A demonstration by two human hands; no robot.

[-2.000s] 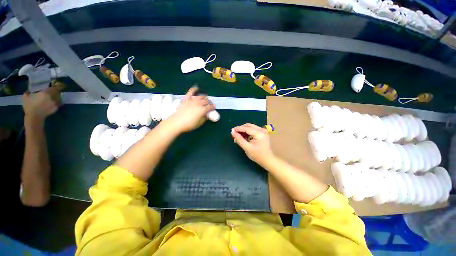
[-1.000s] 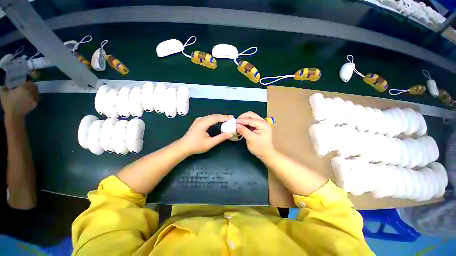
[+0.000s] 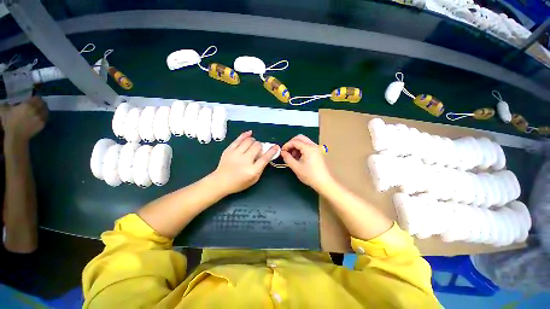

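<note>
My left hand (image 3: pixel 240 163) holds a white plastic shell (image 3: pixel 269 150) at the middle of the worktop, mostly hidden by its fingers. My right hand (image 3: pixel 306 160) is close beside it, fingertips pinched at the shell's right end. A thin cord loop (image 3: pixel 278 164) hangs below the fingers. The blue and yellow end of a yellow-brown piece (image 3: pixel 325 149) sticks out at the right side of my right hand; the rest is hidden in the hand. Both hands are bare.
Two short shell rows (image 3: pixel 169 122) stand at left. Three long shell rows (image 3: pixel 456 181) stand on cardboard (image 3: pixel 344 181) at right. Beyond the pale rail (image 3: pixel 274 116), the belt carries white shells corded to yellow-brown pieces (image 3: pixel 224 73). A slanted post (image 3: pixel 66 54) and another person's arm (image 3: pixel 22 175) are at left.
My left hand has moved from the left shell rows to the middle with a shell and met my right hand. Its fingers have since straightened somewhat. The belt pieces have shifted left in view.
</note>
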